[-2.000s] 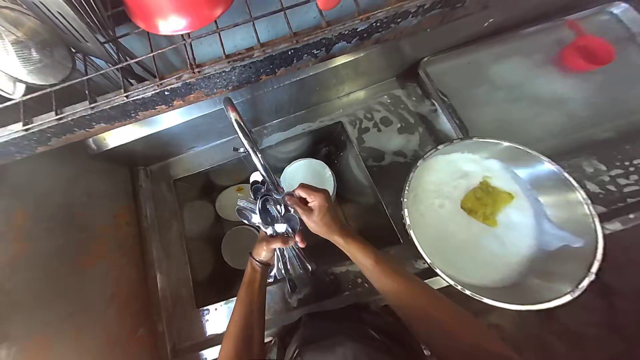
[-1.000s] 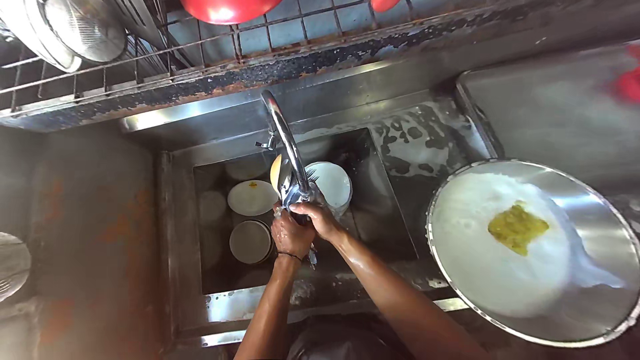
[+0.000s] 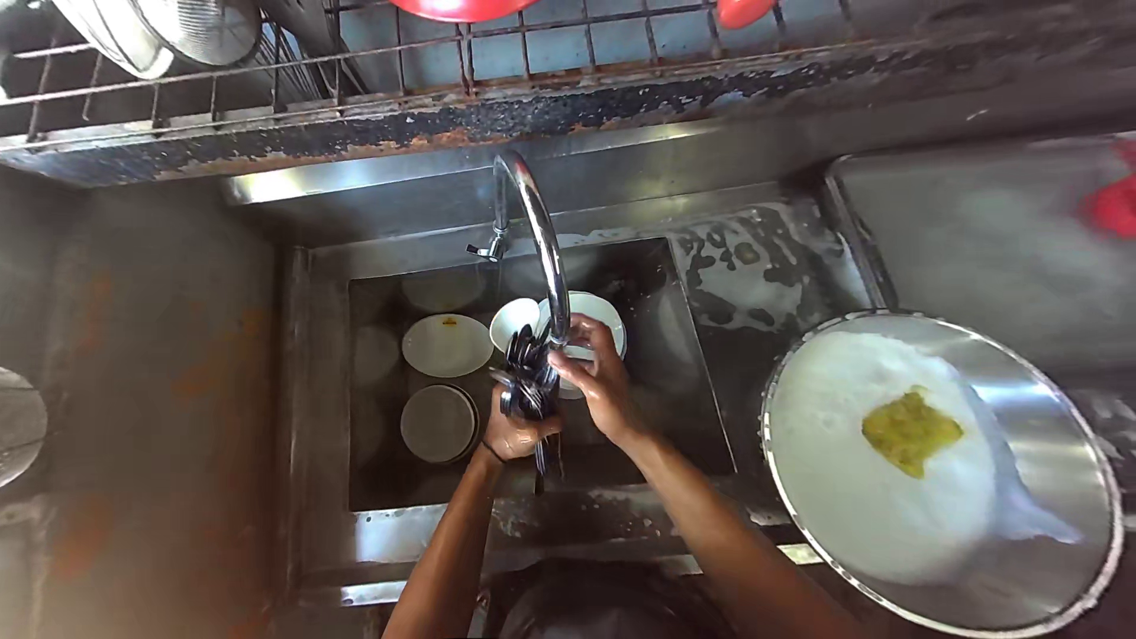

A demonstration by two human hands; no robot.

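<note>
My left hand (image 3: 516,428) is closed around a bundle of metal cutlery (image 3: 531,377), held over the sink basin (image 3: 621,453). Just right of the bundle, my right hand (image 3: 596,373) has its fingers apart near the mouth of the curved chrome faucet (image 3: 543,222); whether it touches the cutlery is hard to tell. Behind the hands lie a white bowl (image 3: 513,321) and a white round dish (image 3: 605,311), partly covered by them. An oval white plate (image 3: 446,346) and stacked round plates (image 3: 437,423) sit in the basin's left part.
A large metal bowl (image 3: 1047,568) of suds with a yellow-green scouring pad (image 3: 911,432) stands at right. Beyond it are a metal tray (image 3: 976,177) and a blurred red item (image 3: 1114,206). A wire rack (image 3: 586,40) with strainers (image 3: 209,31) crosses the top above the faucet.
My right hand was against the cutlery a second ago and now has its fingers spread beside it. The white bowl now shows more clearly behind the bundle.
</note>
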